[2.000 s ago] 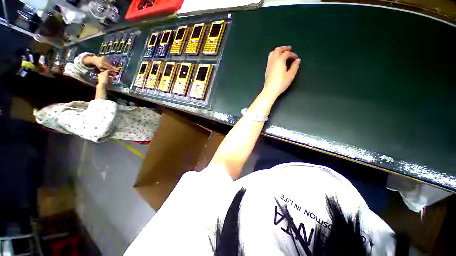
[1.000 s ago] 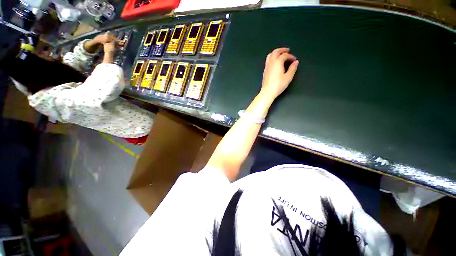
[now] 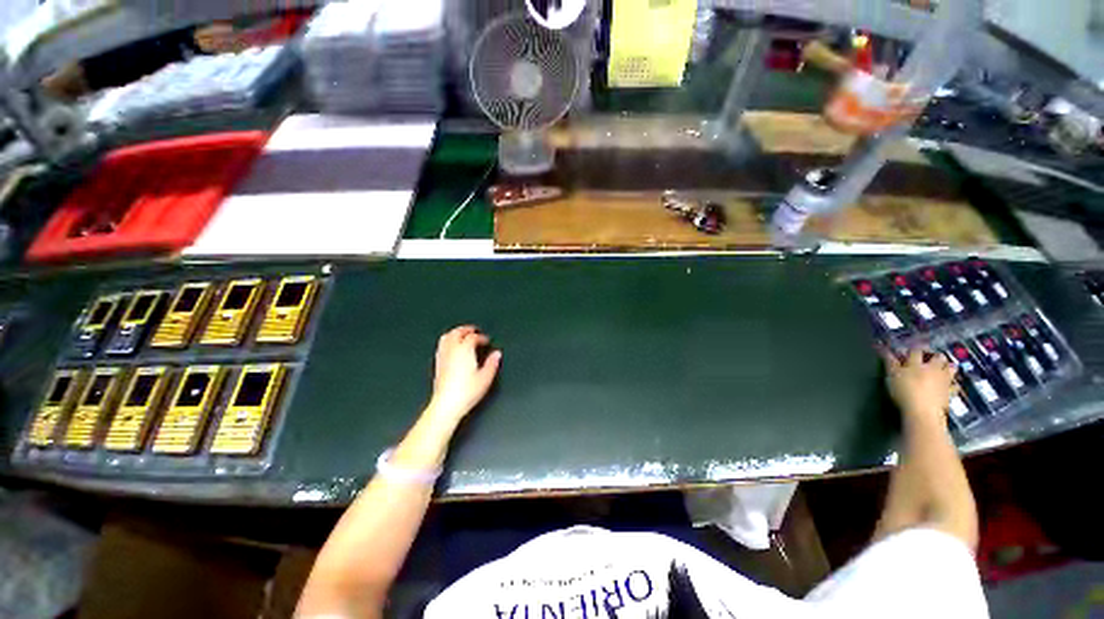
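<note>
A clear blister tray (image 3: 291,363) at the left holds two rows of phones face up. Most are yellow keypad phones (image 3: 246,409); two at the back left are black keypad phones (image 3: 133,322). A second tray (image 3: 1057,385) at the right holds phones back up (image 3: 969,377), black with red dots and white labels. My left hand (image 3: 464,372) rests on the green bench, fingers curled, with no phone visible in it. My right hand (image 3: 923,382) is at the near left corner of the right tray, fingers over its edge; whether it grips the tray or a phone is unclear.
Behind the bench are a red bin (image 3: 157,187), a white board (image 3: 309,224), a desk fan (image 3: 523,85), a brown board (image 3: 605,224) with a small dark tool (image 3: 700,215), and a white-grey bottle (image 3: 801,212). Stacked pale trays (image 3: 375,55) stand farther back.
The view has swung from the left to the bench ahead. The right tray and my right hand are now in view; the other worker is out of view. My left hand stays curled on the bench.
</note>
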